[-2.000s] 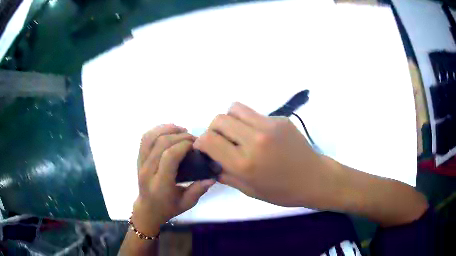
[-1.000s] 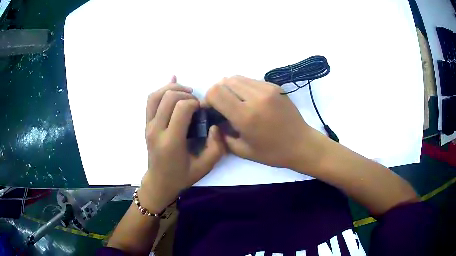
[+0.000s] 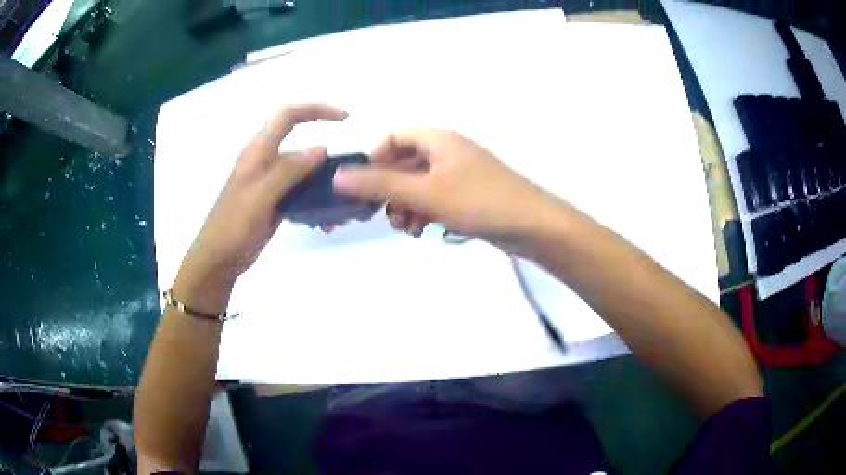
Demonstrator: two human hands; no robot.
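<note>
A black adapter housing [image 3: 325,197] is held between my two hands above the white work sheet [image 3: 417,306]. My left hand [image 3: 264,181] grips its left side, with one finger raised off it. My right hand [image 3: 436,181] is on its right side, blurred, with the thumb or a finger across the case. A thin black cord with a straight dark plug [image 3: 554,336] hangs below my right forearm. The cord bundle is mostly hidden behind my right hand. Whether the case is closed cannot be told.
Rows of black case parts [image 3: 788,158] stand on another sheet at the right. The green bench [image 3: 74,232] and a grey metal post [image 3: 65,107] are at the left. A black item [image 3: 218,14] lies at the far edge. A cardboard edge [image 3: 712,186] shows on the right.
Both hands have lifted the case, which is now tilted and blurred. The cord bundle no longer lies visible on the sheet, and the plug end has moved down and left. The view has shifted.
</note>
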